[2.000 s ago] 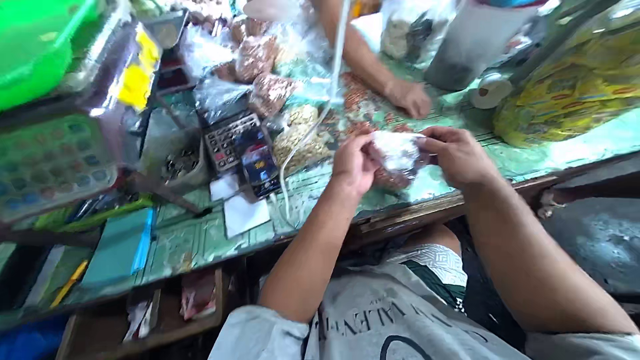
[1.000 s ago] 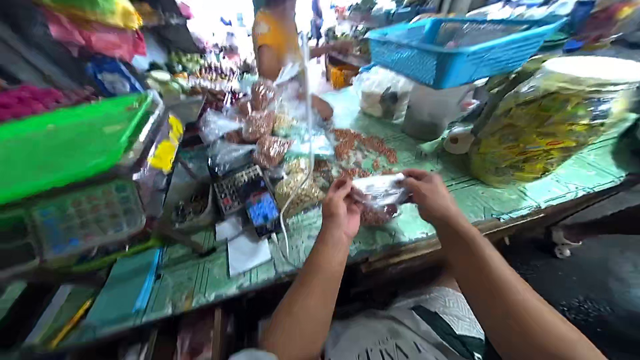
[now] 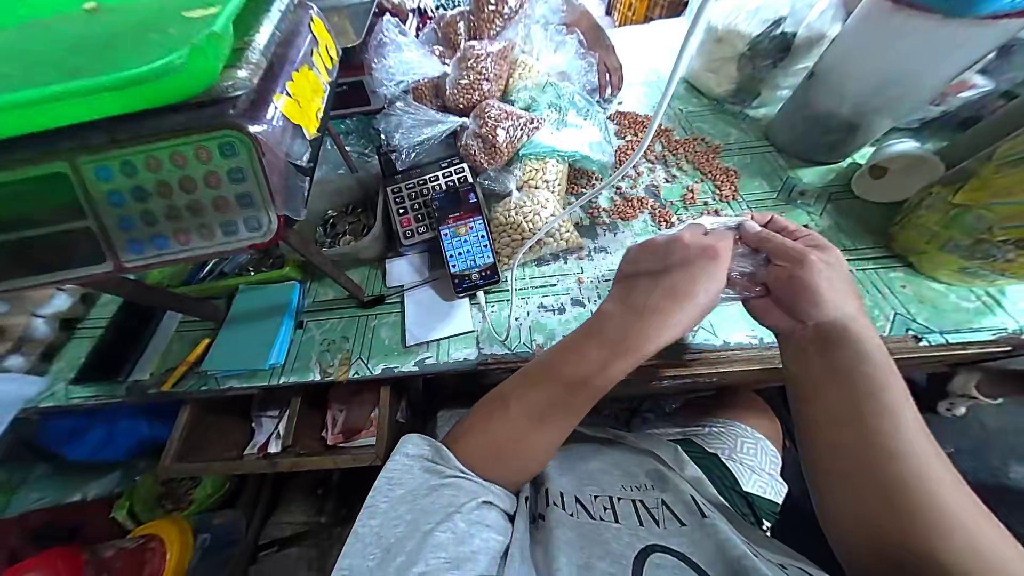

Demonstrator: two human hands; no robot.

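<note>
My left hand [image 3: 676,268] and my right hand [image 3: 800,276] meet over the table's front edge, pinching the top of a clear plastic bag [image 3: 746,268] between them. Most of the bag is covered by my fingers, so its contents are hard to make out. Beyond my hands, reddish-brown peanuts [image 3: 704,160] lie loose on the green table. Left of them are tied bags of peanuts [image 3: 494,134] and a bag of pale nuts [image 3: 532,220]. A lit phone [image 3: 466,244] with a white cable leans on a calculator [image 3: 412,200].
A digital scale [image 3: 176,200] with a green tray stands at the left, beside a container of coins [image 3: 344,226]. An open wooden drawer [image 3: 280,464] holds banknotes below. At the right are a tall container [image 3: 872,80] and a yellow bag [image 3: 968,216]. Another person's hand [image 3: 608,68] rests at the back.
The view has tipped down since a second ago. My hands have changed their hold on the bag, and the white patch seen between them earlier no longer shows.
</note>
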